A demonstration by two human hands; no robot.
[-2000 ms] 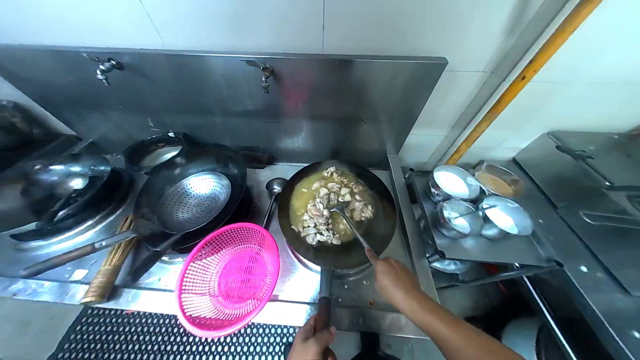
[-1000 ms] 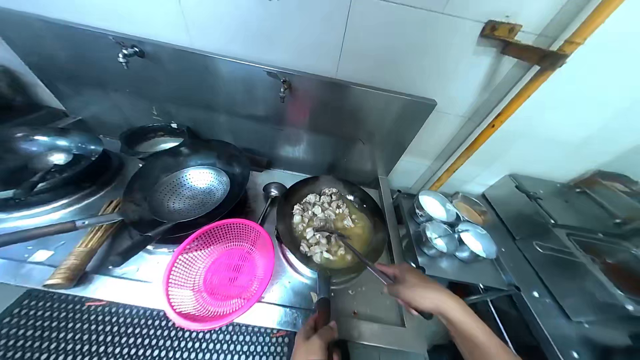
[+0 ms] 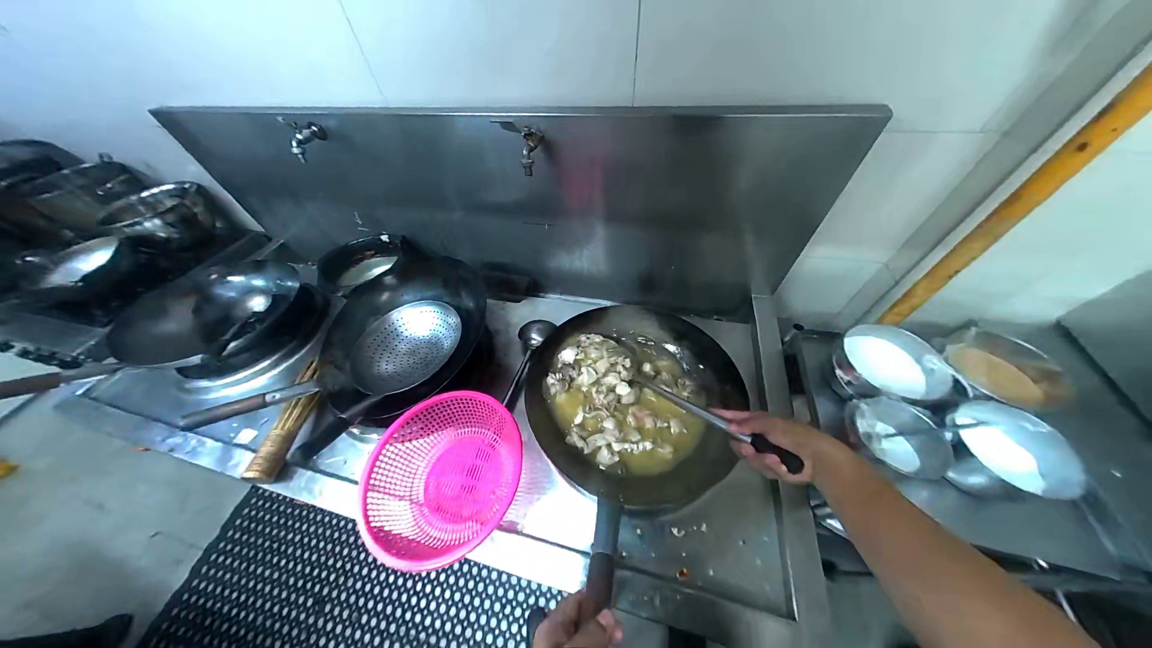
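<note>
A dark wok (image 3: 711,468) sits on the right burner of the steel range, with pale chopped pieces (image 3: 607,405) in yellowish liquid. My left hand (image 3: 578,623) grips the wok's handle (image 3: 605,540) at the bottom of the view. Held in my right hand (image 3: 778,448), at the wok's right rim, is a long metal utensil (image 3: 693,407) with a black grip; its far end is down among the pieces and hidden. Left of the wok lies a metal ladle (image 3: 535,335), and a pink plastic colander (image 3: 441,481) stands by the range's front edge.
A perforated metal strainer (image 3: 407,346) rests in a second wok (image 3: 459,288). Beside them are a bamboo brush (image 3: 281,441) and more pans at far left. Bowls of white and brown contents (image 3: 895,364) stand on a steel surface to the right. Two taps (image 3: 529,148) project from the backsplash.
The utensil's angle in the wok has shifted, and the pieces are spread differently in the liquid. My left hand stays on the wok's handle. The view has swung noticeably.
</note>
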